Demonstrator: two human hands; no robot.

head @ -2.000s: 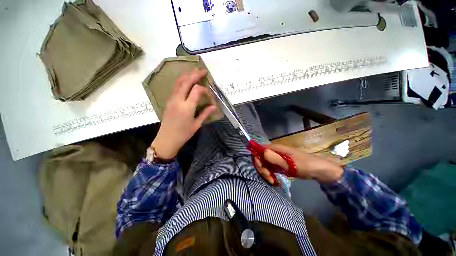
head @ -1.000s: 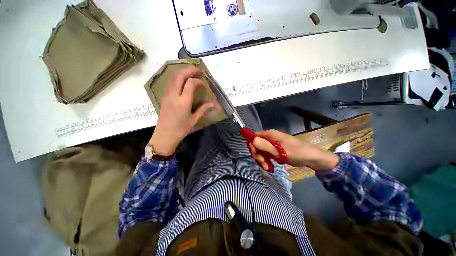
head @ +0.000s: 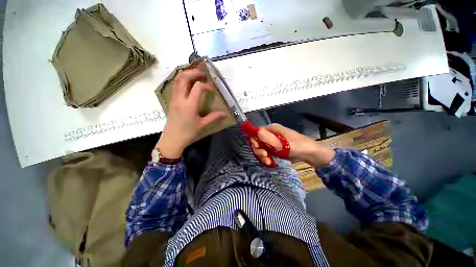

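A khaki pocket piece [head: 222, 107] lies at the table's front edge and sticks out over it. My left hand [head: 188, 107] rests on top of it with fingers spread and bent, covering its middle. My right hand [head: 282, 145] holds the red-handled fabric shears [head: 249, 129]. Their silver blades lie along the piece's right edge and reach its top right corner. The blades look nearly closed. A stack of khaki pocket pieces [head: 94, 60] lies on the table to the left.
The white table [head: 323, 60] has a printed ruler along its front edge. The machine bed [head: 282, 21] is at the back. A wooden bench [head: 365, 146] stands at the right, below table height. A khaki garment pile [head: 94, 201] hangs below the table at the left.
My right hand and the shears have moved up and left, so the blades reach the piece's top corner. My left hand stays on the piece. The white scrap on the bench shows less.
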